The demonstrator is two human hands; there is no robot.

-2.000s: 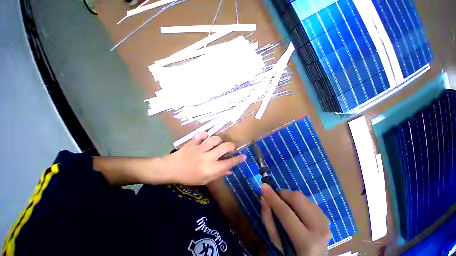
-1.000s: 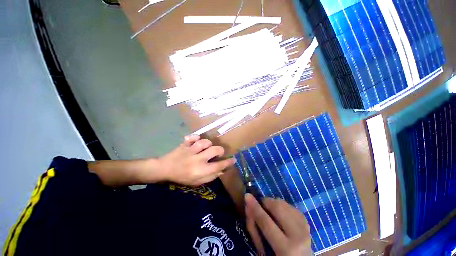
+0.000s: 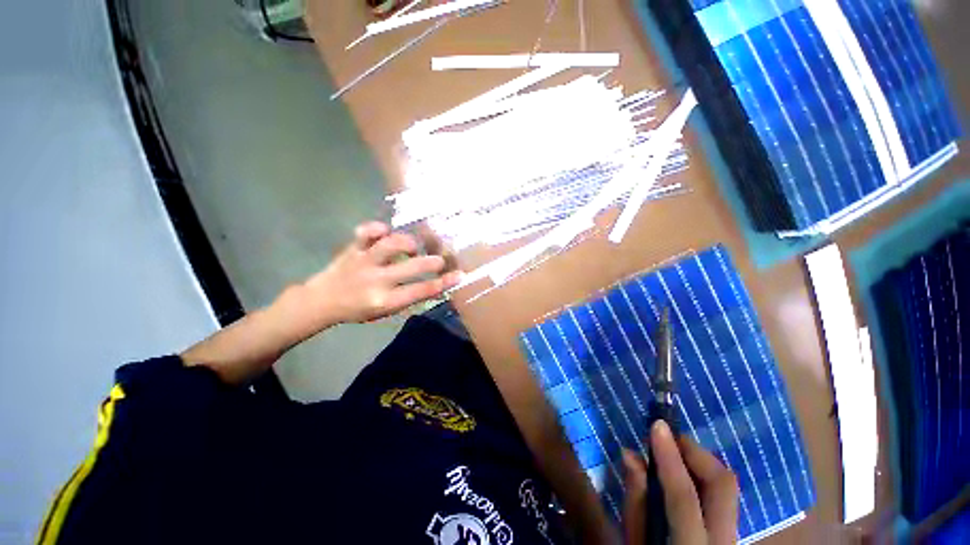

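The solar cell panel point(image 3: 702, 362), blue with fine pale lines, lies on the brown tabletop in front of me. My right hand point(image 3: 681, 490), cut off by the bottom edge, grips the dark soldering iron point(image 3: 661, 396). The iron's thin metal tip points away over the panel; whether it touches cannot be told. My left hand point(image 3: 388, 275) is off the panel, at the near edge of the heap of white strips point(image 3: 521, 160). Its fingertips are by a strip end; a grip on it cannot be made out.
A finished panel stack point(image 3: 819, 106) with a white band lies on a teal mat at the back right. Long white strips point(image 3: 843, 383) lie right of the panel. A dark blue panel stack point(image 3: 941, 373) is at the far right. Grey floor shows left of the table.
My left hand has moved from the panel's corner to the strip heap. My right hand has moved the iron from the panel's left end toward its middle. The view has shifted.
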